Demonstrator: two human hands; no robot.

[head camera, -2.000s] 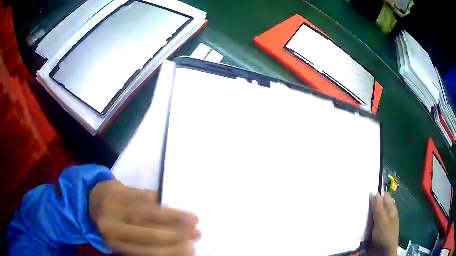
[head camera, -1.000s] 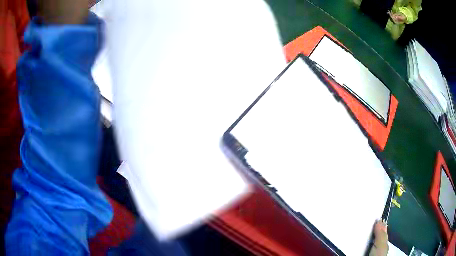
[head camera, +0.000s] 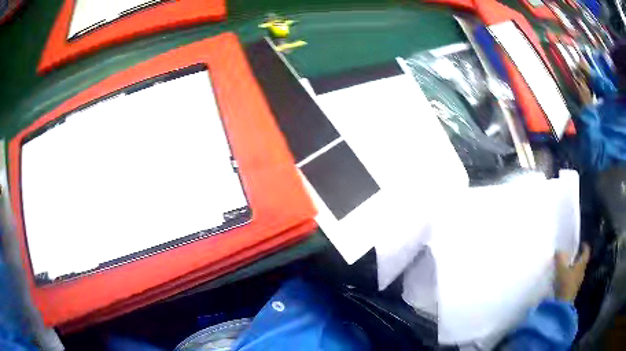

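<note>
A backlight unit (head camera: 134,171), white with a thin black frame, lies flat on a red foam pad (head camera: 271,151) at the left. My right hand (head camera: 571,271) is at the lower right, at the right edge of a large floppy white protective sheet (head camera: 494,253), and holds it there. The sheet is creased and hangs over other white sheets. My left hand is not in view; only a bit of blue sleeve shows at the left edge.
A black tape sheet (head camera: 295,110) lies right of the pad, beside white sheets and a clear plastic bag (head camera: 467,110). A small yellow bench fitting (head camera: 278,27) is beyond the pad. Other red pads with panels are at the top left and upper right. A person in blue (head camera: 604,130) is at the far right.
The view has swung to the right. The backlight unit, earlier held up by my right hand, now lies on the red pad. The white sheet has moved from the left to the right side.
</note>
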